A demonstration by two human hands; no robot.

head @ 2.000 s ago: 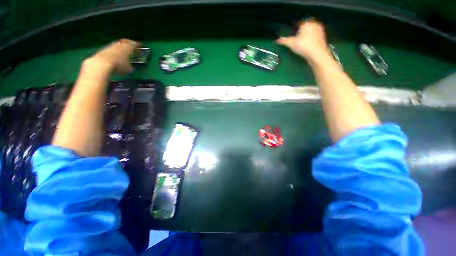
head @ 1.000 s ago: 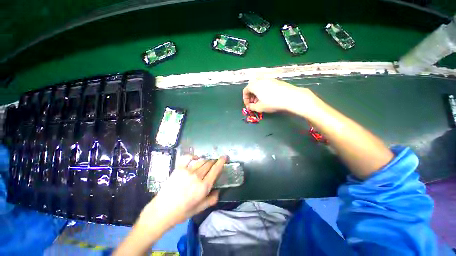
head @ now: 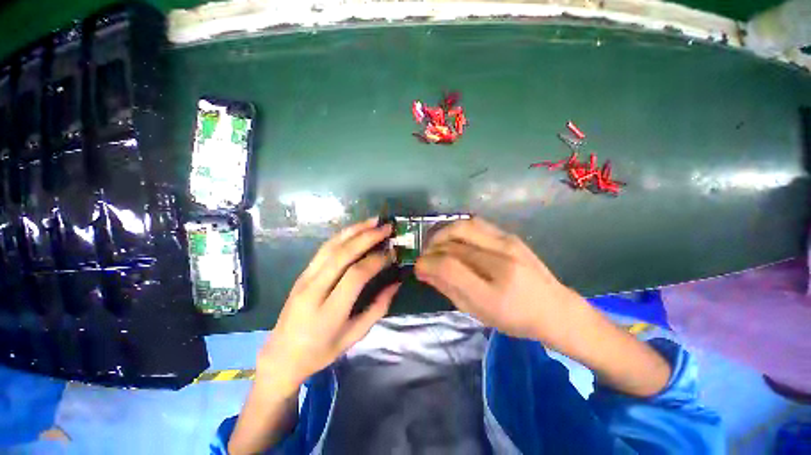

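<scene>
A phone housing assembly (head: 407,240) with green and silver inside is between my hands near the bench's front edge. My left hand (head: 342,289) holds its left end. My right hand (head: 485,271) covers its right part, fingertips on the board; whether a small part is in them is hidden. Two more phone units, one upper (head: 222,155) and one lower (head: 216,265), lie end to end at left. One pile of small red parts (head: 440,122) lies beyond my hands, another (head: 591,172) to the right.
A glossy black blister tray (head: 116,204) fills the left side. The whitish conveyor edge rail (head: 427,12) runs along the top. A small grey part (head: 570,142) lies by the right-hand red pile. A thin dark sliver (head: 478,172) lies between the piles.
My right hand has come from the middle red pile to the phone unit at the front edge, where my left hand holds it. The view has tilted down, so the belt phones are out of view.
</scene>
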